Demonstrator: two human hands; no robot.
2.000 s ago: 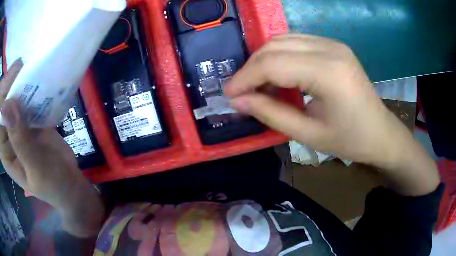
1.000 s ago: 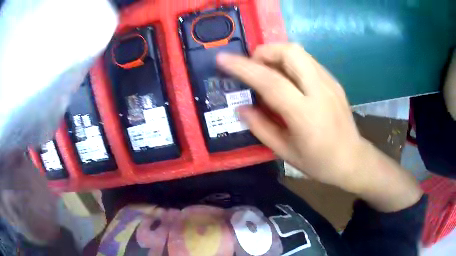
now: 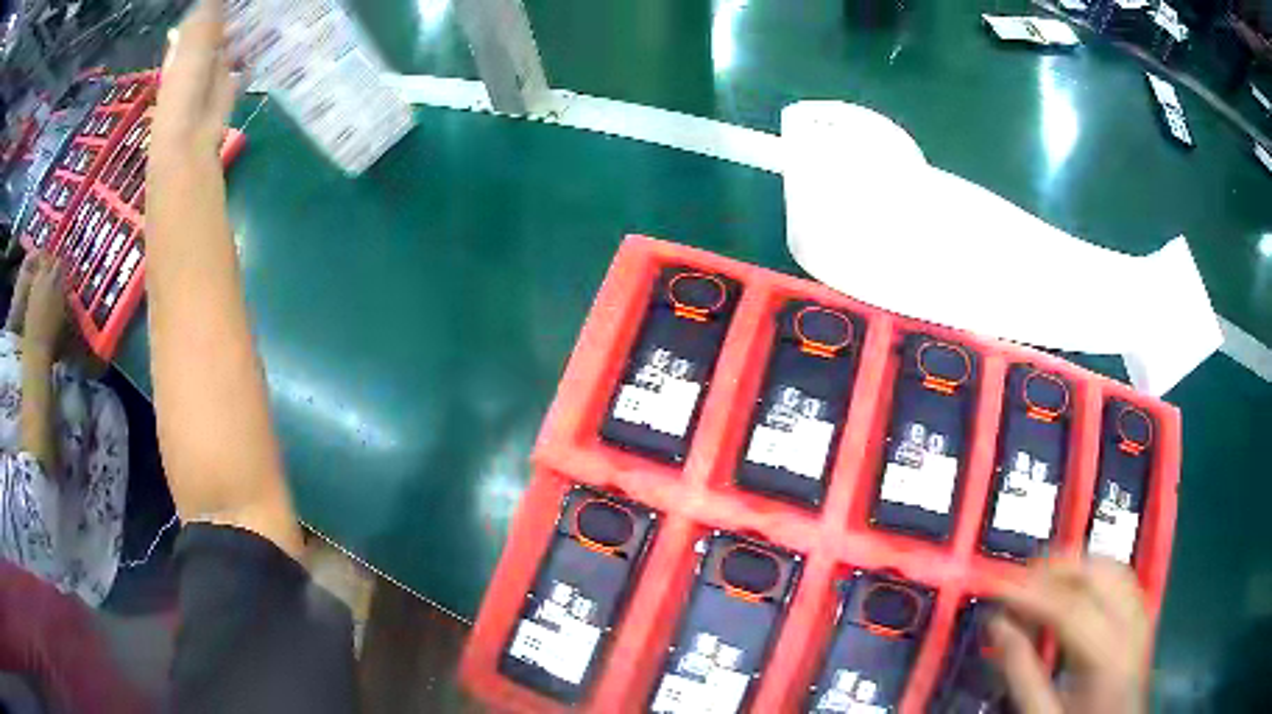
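A red foam tray (image 3: 551,453) lies on the green bench with two rows of open-backed phones (image 3: 647,366), each with an orange ring. White information labels show on the phones' lower backs; the lower right phones are partly covered or cut off. My left hand (image 3: 195,91) is stretched far to the upper left, blurred, its fingers closed at the edge of a printed label strip (image 3: 328,91). My right hand (image 3: 1081,635) is over the tray's lower right corner, fingers apart, with nothing visible in it. It partly hides a phone there.
A wide white ribbon (image 3: 977,251) lies curled behind the tray. A pale tape line (image 3: 670,133) crosses the bench. More loaded red trays (image 3: 105,223) are at the far left, beside another person's hand (image 3: 42,300). Loose small items (image 3: 1030,29) lie at the top right.
The view has widened to show the whole bench area. My left hand has moved away from beside the tray to the upper left with the strip. My right hand has left the end phone's label.
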